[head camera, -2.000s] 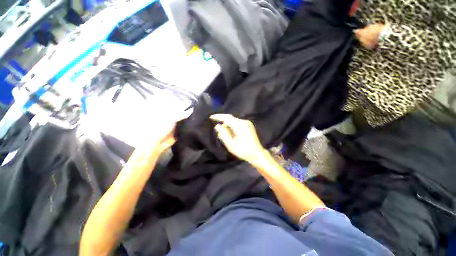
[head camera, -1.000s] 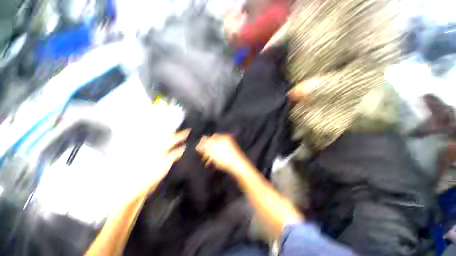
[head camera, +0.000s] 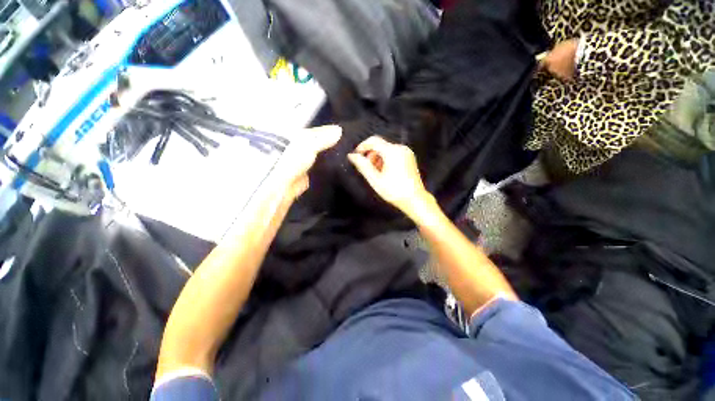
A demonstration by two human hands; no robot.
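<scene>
The black garment [head camera: 462, 86] stretches from a co-worker's hand at the upper right down to my hands and lap. My left hand [head camera: 312, 157] is at its left side by the table edge, thumb side up and fingers curled at the cloth; its grip is partly hidden. My right hand [head camera: 392, 172] is just to the right, fingertips pinched together on the dark cloth. The dark-grey garment piece [head camera: 345, 274] lies over my lap below the hands.
A white sewing machine [head camera: 94, 102] with blue stripe stands left on the white table [head camera: 200, 180], with dark strips [head camera: 188, 129] and yellow-green loops [head camera: 290, 70]. Grey cloth [head camera: 337, 39] hangs over its far end. A co-worker [head camera: 611, 86] sits upper right, above a dark bundle [head camera: 627, 235].
The view swung away, blurred, and has come back. My hands now sit slightly higher, with the left hand further right and closer to the right one. The co-worker still grips the black cloth.
</scene>
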